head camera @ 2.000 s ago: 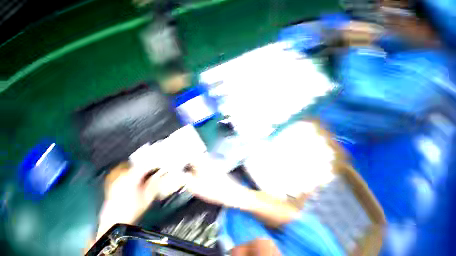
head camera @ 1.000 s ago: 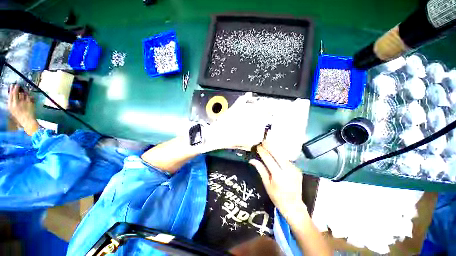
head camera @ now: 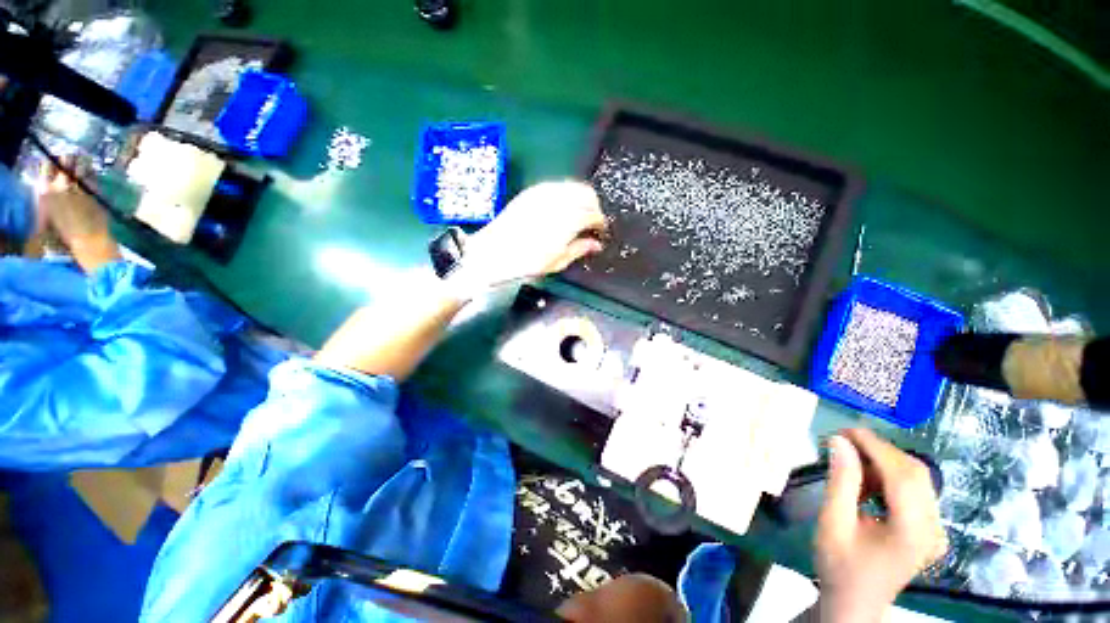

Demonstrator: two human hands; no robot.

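The white assembly fixture (head camera: 761, 444) lies on the bench before me. A black ring-ended arm (head camera: 682, 516) lies on it, its ring at the near edge. The dark plate (head camera: 550, 387) with a washed-out ring is beside it on the left. My left hand (head camera: 542, 231) is over the left edge of the black parts tray (head camera: 797, 304), fingers bent together; whether they pinch a small part is too small to tell. My right hand (head camera: 879, 517) is right of the fixture, fingers curled, partly covering a dark unit; its grip is unclear.
A blue bin of whitish pieces (head camera: 466, 180) is beyond my left wrist. A blue bin of metallic pieces (head camera: 874, 355) is right of the tray, near the hanging screwdriver (head camera: 1041, 369). A clear blister tray (head camera: 1016, 487) lies far right. Another worker's blue sleeve (head camera: 110, 353) is at left.
Both hands have left the fixture: my left hand moved to the black tray's left edge, my right hand moved right. The ring-ended arm now shows on the fixture. The view has shifted and tilted.
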